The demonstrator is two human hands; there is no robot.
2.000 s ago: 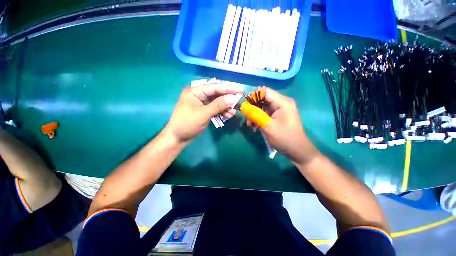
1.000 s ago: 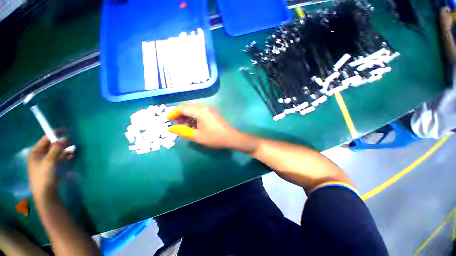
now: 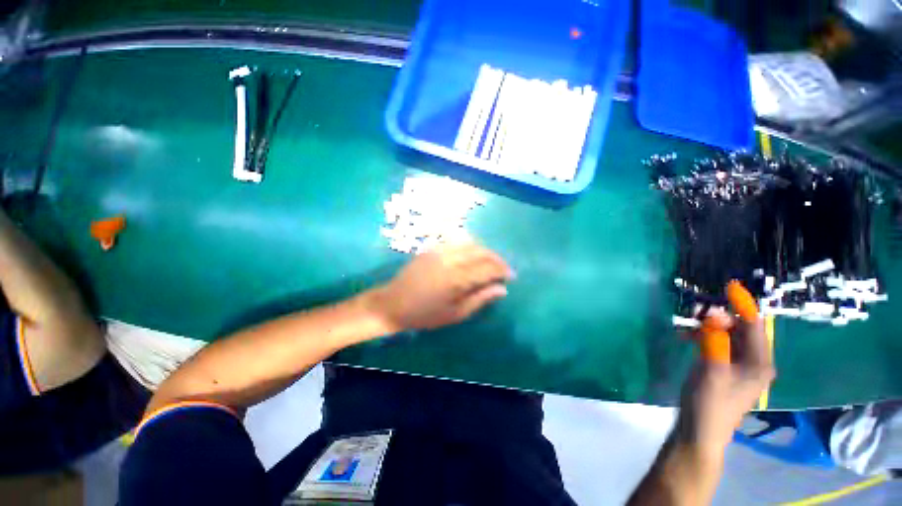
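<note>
The pile of small white connector housings [image 3: 420, 212] lies on the green bench at the centre. My left hand [image 3: 450, 287] is just below the pile with its fingers bent; whether it holds anything is hidden. My right hand [image 3: 730, 341], with orange covers on thumb and index finger, is at the near white ends of the black wire bundle [image 3: 737, 227]. The fingers are a little apart, and I cannot tell if they grip a connector. An assembled harness [image 3: 241, 124], a white strip with black wires, lies at the upper left.
A blue tray [image 3: 396, 114] holds parallel white strips [image 3: 534, 124] behind the pile. A second blue tray [image 3: 692, 74] and a clear plastic bag [image 3: 791, 84] are at the upper right. A small orange piece [image 3: 107, 231] lies at far left, near another person's arm [image 3: 40, 277].
The view has turned. My left hand has come from the far left to beside the housing pile, leaving the harness lying at upper left. My right hand has moved from the pile to the wire bundle.
</note>
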